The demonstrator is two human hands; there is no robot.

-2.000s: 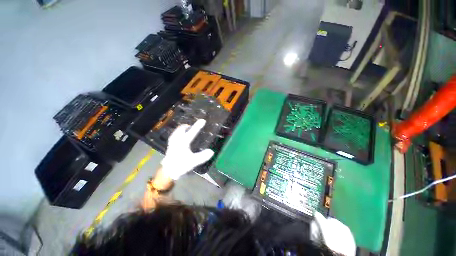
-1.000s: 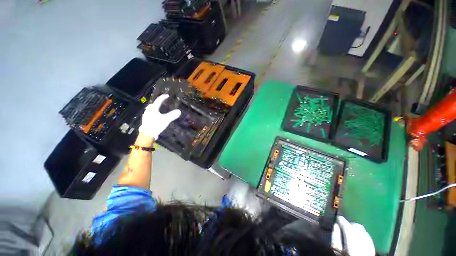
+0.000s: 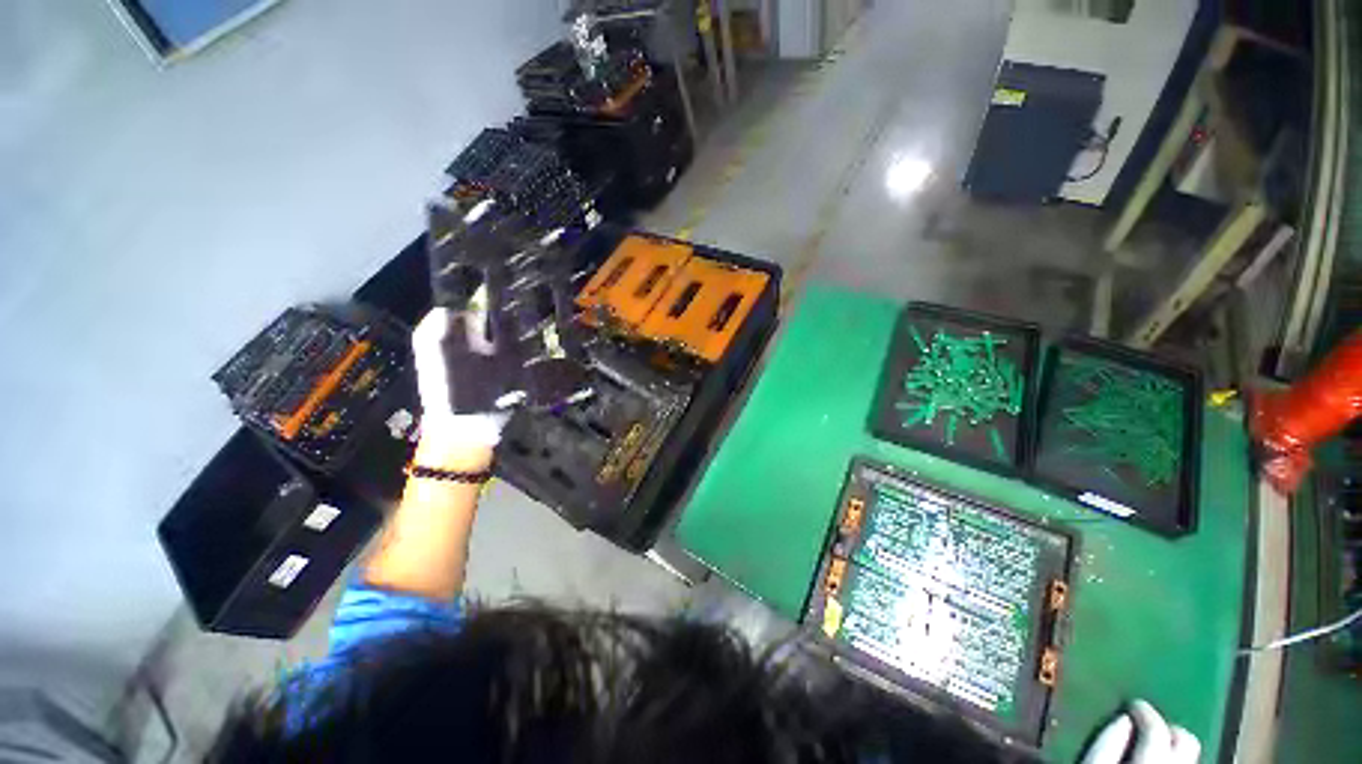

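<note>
My left hand (image 3: 454, 366), in a white glove, grips a black slotted pallet cover (image 3: 511, 306) and holds it tilted above the black crate. The cover is blurred and hides part of my fingers. A black carrier (image 3: 837, 597) with orange-brown clips lies on the green table and holds a whitish-green PCB panel (image 3: 941, 590). My right hand (image 3: 1141, 737), also gloved in white, is at the bottom edge, right of the carrier and partly cut off. Its fingers look bent, but what they do is unclear.
The black crate (image 3: 742, 366) left of the green table (image 3: 777, 448) holds orange cover plates (image 3: 699, 303) and black pallets. Two black trays (image 3: 1195, 515) of green scrap strips stand at the table's far side. More crates stand at left; a red-orange post (image 3: 1322, 418) is at right.
My left hand has lifted the black cover off the stack in the crate. My right hand has shifted away from the carrier's corner, lower and to the right. The view has shifted slightly.
</note>
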